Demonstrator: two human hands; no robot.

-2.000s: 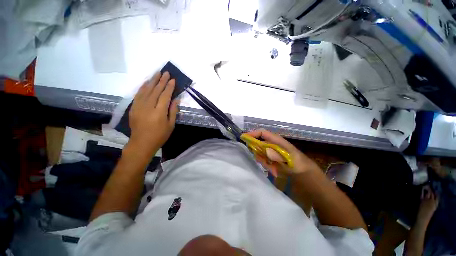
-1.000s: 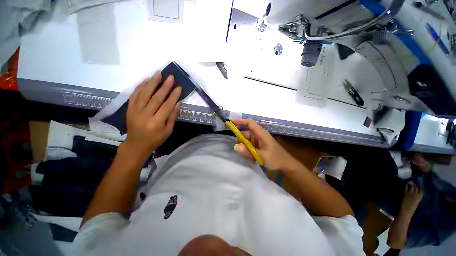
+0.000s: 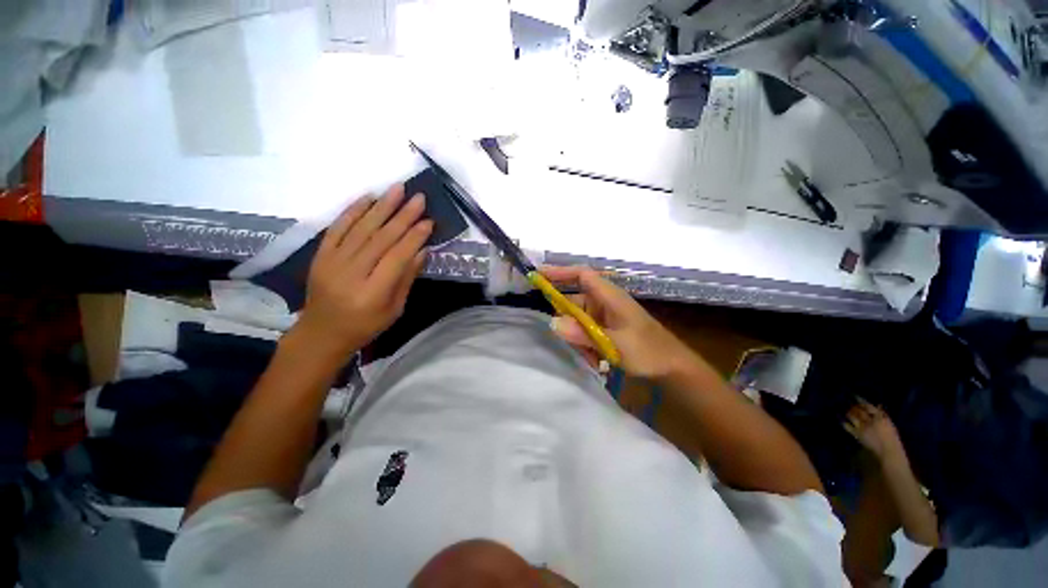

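A dark fabric piece (image 3: 439, 211) with white backing (image 3: 279, 247) along its edge lies slanted over the table's front edge. My left hand (image 3: 368, 270) lies flat on it with the fingers spread, pressing it down; part of the fabric is hidden under the hand. My right hand (image 3: 609, 322) holds the yellow handles of the fabric scissors (image 3: 501, 239). The dark blades point up and left and lie along the fabric's upper right end, their tips past its corner. The blades look nearly closed.
The sewing machine (image 3: 908, 80) stands at the upper right. Thread snips (image 3: 809, 193), a paper slip (image 3: 718, 144) and a small brown square (image 3: 848, 261) lie on the table's right side. A small dark curved piece (image 3: 495, 154) lies beyond the scissors. Another person's hand (image 3: 876, 430) shows at lower right.
My left hand and the fabric have shifted slightly down and right. The scissor blades now reach past the fabric's corner. The other person's hand has moved up and left.
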